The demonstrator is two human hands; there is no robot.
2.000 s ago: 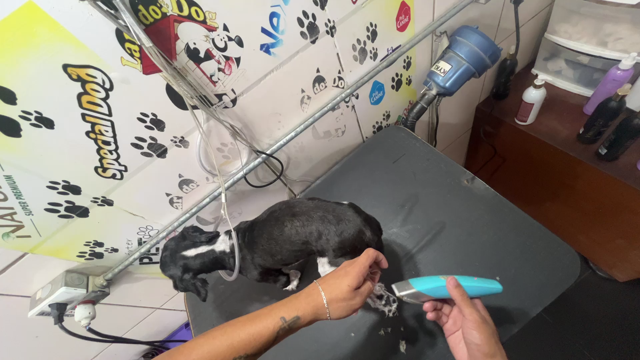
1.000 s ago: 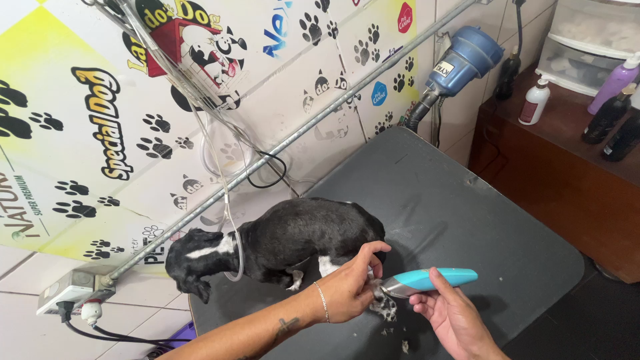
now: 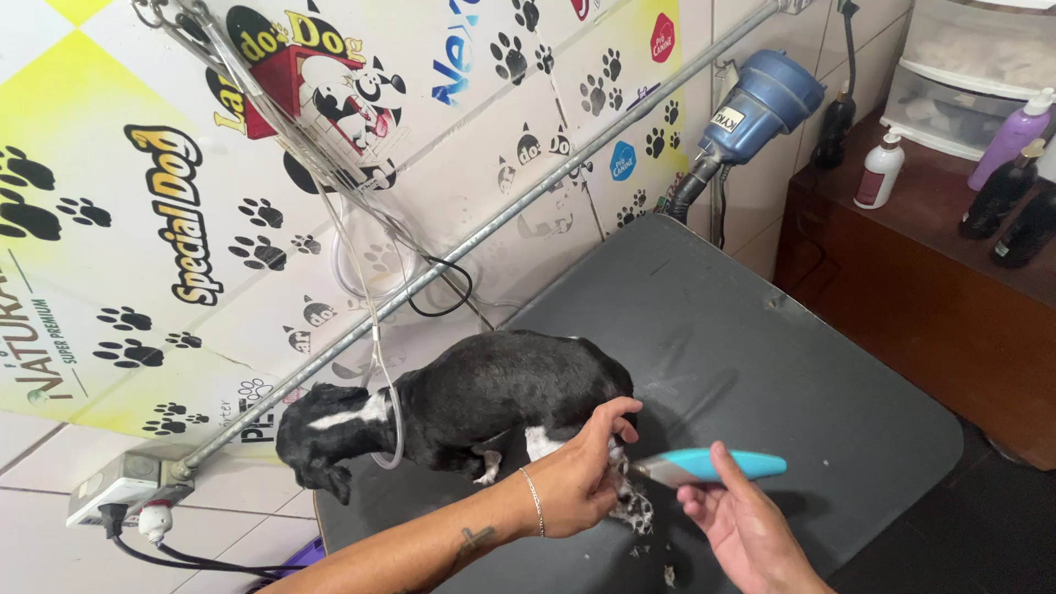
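A black and white dog (image 3: pixel 511 379) stands on a dark grooming table (image 3: pixel 742 330), its head toward the left and a clear loop (image 3: pixel 398 429) round its neck. My left hand (image 3: pixel 590 478), with a chain bracelet at the wrist, is closed on the dog's hind leg; the fingers' exact hold is partly hidden. My right hand (image 3: pixel 734 516) holds a turquoise and silver hair clipper (image 3: pixel 714 466), its blade end at the spotted lower hind leg (image 3: pixel 635 507) beside my left hand. Small tufts of cut hair (image 3: pixel 669 575) lie on the table below the paw.
A metal bar (image 3: pixel 528 198) runs along the tiled wall above the dog, with cords hanging from it. A blue canister-like device (image 3: pixel 763 107) with a black hose is at the table's back corner. Bottles (image 3: pixel 879 172) and plastic drawers (image 3: pixel 949 111) stand on a brown cabinet, right. Plugged outlets (image 3: pixel 124 487) are at left.
The clipper has moved left since the oldest frame, and its blade end is now close to the dog's hind leg. My left hand stays at that leg.
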